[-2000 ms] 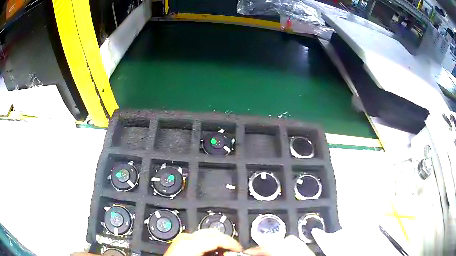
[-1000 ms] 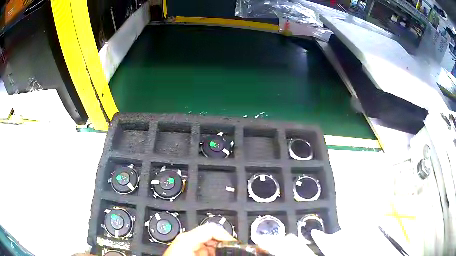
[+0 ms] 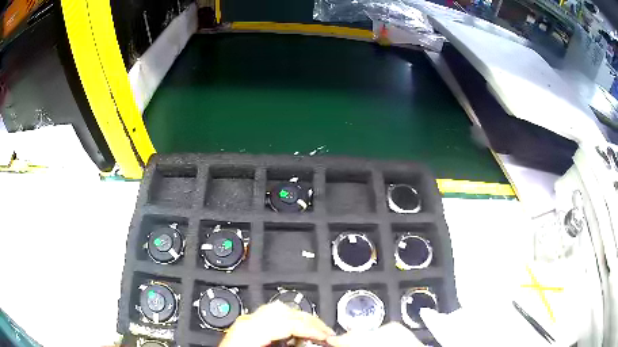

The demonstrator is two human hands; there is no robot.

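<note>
The dark foam tray (image 3: 288, 162) has square pockets. Matt black discs with green dots (image 3: 223, 248) sit in its left and middle columns. Silver-rimmed round modules with dark faces (image 3: 354, 251) sit in the right columns; one has a paler, glossy face (image 3: 360, 310). My left hand (image 3: 276, 325) looks bare and is bent at the bottom edge, closed on a small dark part (image 3: 305, 341), mostly hidden and cut off. My right hand (image 3: 383, 336), with white-covered fingers, meets it from the right; its grip is hidden. A white pointed shape (image 3: 447, 327) beside it overlaps a right-column pocket.
A green conveyor belt (image 3: 305, 101) lies beyond the tray, with a yellow post (image 3: 108, 88) at left. A white-topped ledge (image 3: 508, 68) runs along the right. A thin dark stick (image 3: 534, 321) and yellow cross marks (image 3: 542, 291) are on the white bench at right.
The dark part showed more clearly between my hands one second ago and is now mostly covered. My right-hand fingers have shifted towards my left hand. Small pale specks on the belt have moved left.
</note>
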